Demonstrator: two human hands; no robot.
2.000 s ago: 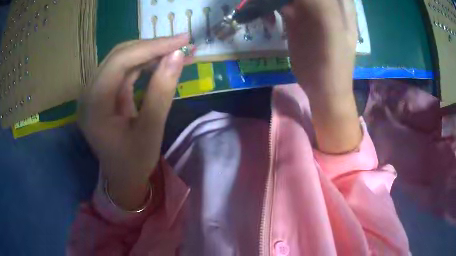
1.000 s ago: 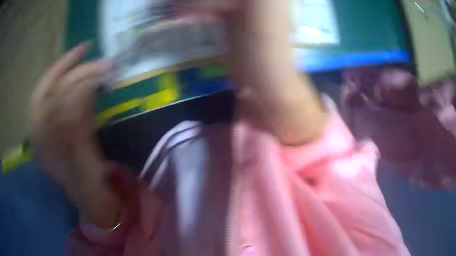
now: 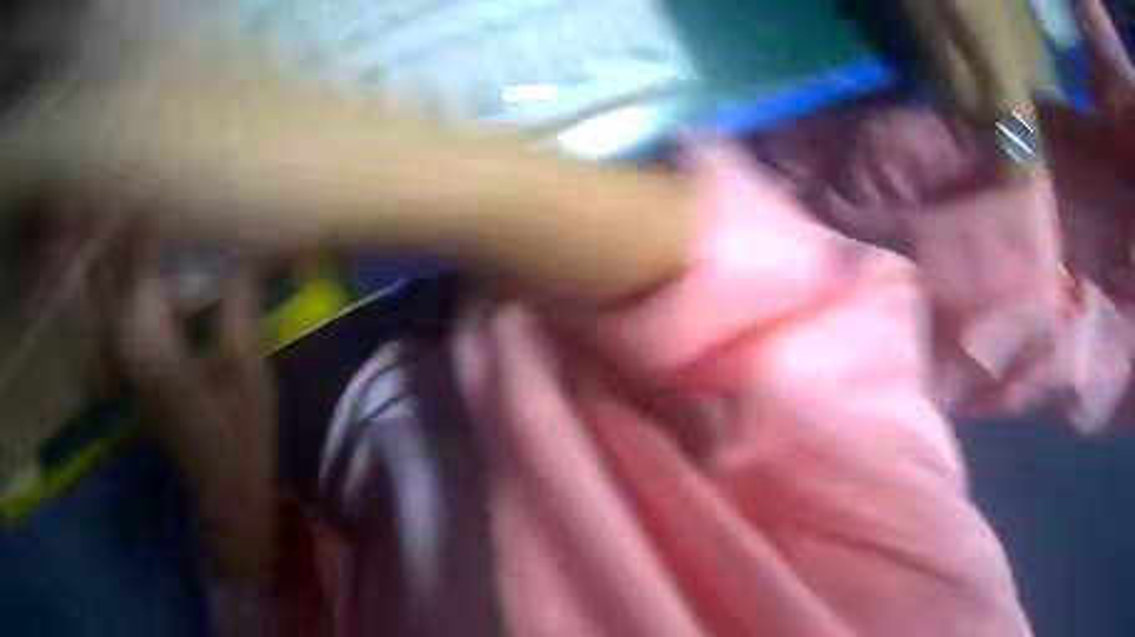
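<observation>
The frame is strongly blurred. The white foam board (image 3: 498, 50) lies at the top, with faint blurred rows on it. My right forearm reaches left across its front edge, and my right hand (image 3: 112, 137) is a blur at the upper left. My left hand (image 3: 193, 317) is at the left, below and close to my right hand, also blurred. Whether either hand holds anything cannot be made out. No tool can be told apart.
The green mat (image 3: 778, 37) shows right of the board, with blue edge tape (image 3: 809, 100) in front. Yellow edge tape (image 3: 305, 311) is by my left hand. Another worker's pink sleeve (image 3: 983, 261) is at right, below a blurred wrist with a shiny band.
The view has shifted and the board sits further left and higher. My right hand has swung left, its forearm now across the view, close to my left hand. Another worker's wrist has appeared at right.
</observation>
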